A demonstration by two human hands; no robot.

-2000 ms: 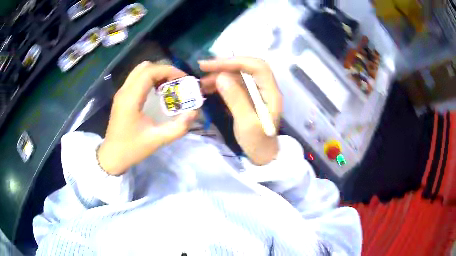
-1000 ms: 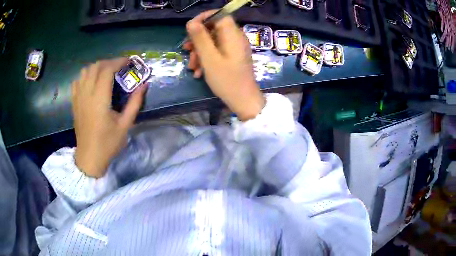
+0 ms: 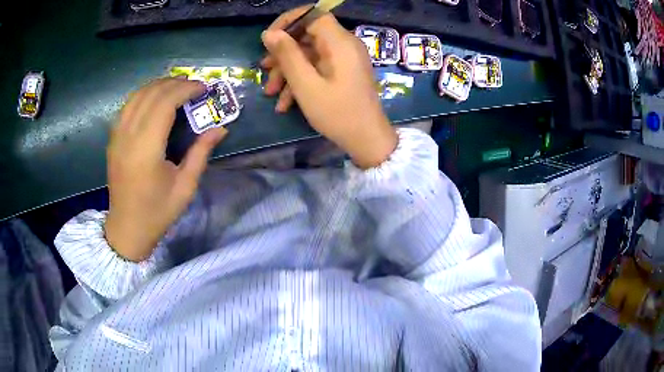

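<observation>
My left hand holds a smartwatch case between thumb and fingers at the bench's near side. The case is open side up, showing white, black and yellow parts inside a pale pinkish rim. My right hand is to the right of the case, apart from it, and grips slim tweezers like a pen, pale end up. The tweezers' tips are hidden or too blurred to see. A shiny yellowish clear strip lies on the bench behind the case.
Several open cases stand in a row right of my right hand. Another case lies at far left. A black foam tray spans the back; another tray is at right. The white machine stands lower right, beyond the dark green bench.
Since two seconds ago the view has turned from the machine to the bench. Over the last second the held case has shifted slightly right and turned. The right hand still grips the tweezers.
</observation>
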